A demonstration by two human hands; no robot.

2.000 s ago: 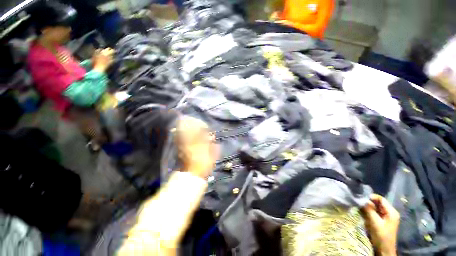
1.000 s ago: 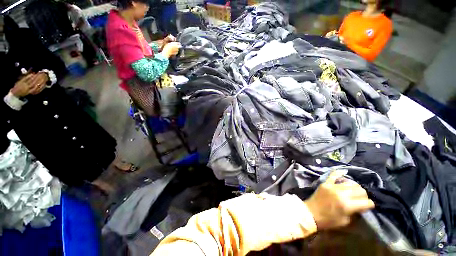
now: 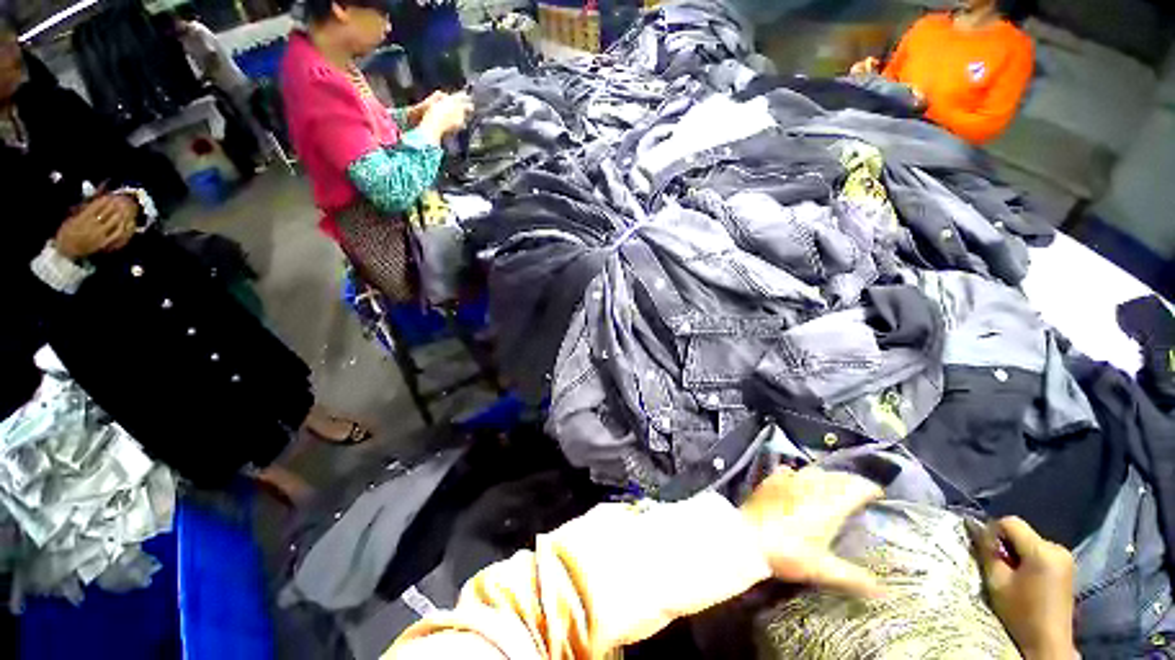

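Observation:
The denim jacket in front of me is turned to its wrong side, with the dense yellow-and-white embroidery back (image 3: pixel 889 619) facing up at the bottom right. My left hand (image 3: pixel 814 526) lies on its left edge, thumb and fingers spread. My right hand (image 3: pixel 1035 583) is at its right edge, fingers curled round a small dark tool with a reddish part, which looks like thread snips (image 3: pixel 1005 549). The blades cannot be made out. The picture's bottom edge cuts off the jacket.
Grey-black denim jackets (image 3: pixel 722 277) are heaped on a table (image 3: pixel 1095 303). A person in pink (image 3: pixel 338 129) handles cloth at its left; one in orange (image 3: pixel 966 77) is across it. A person in black (image 3: pixel 168 322) stands left, near a blue bin (image 3: pixel 226 567) and white cloth (image 3: pixel 77 477).
The embroidery back, hidden a second ago, shows again. My left hand has moved slightly left and down, its fingers now spread. My right hand has come back into clear view.

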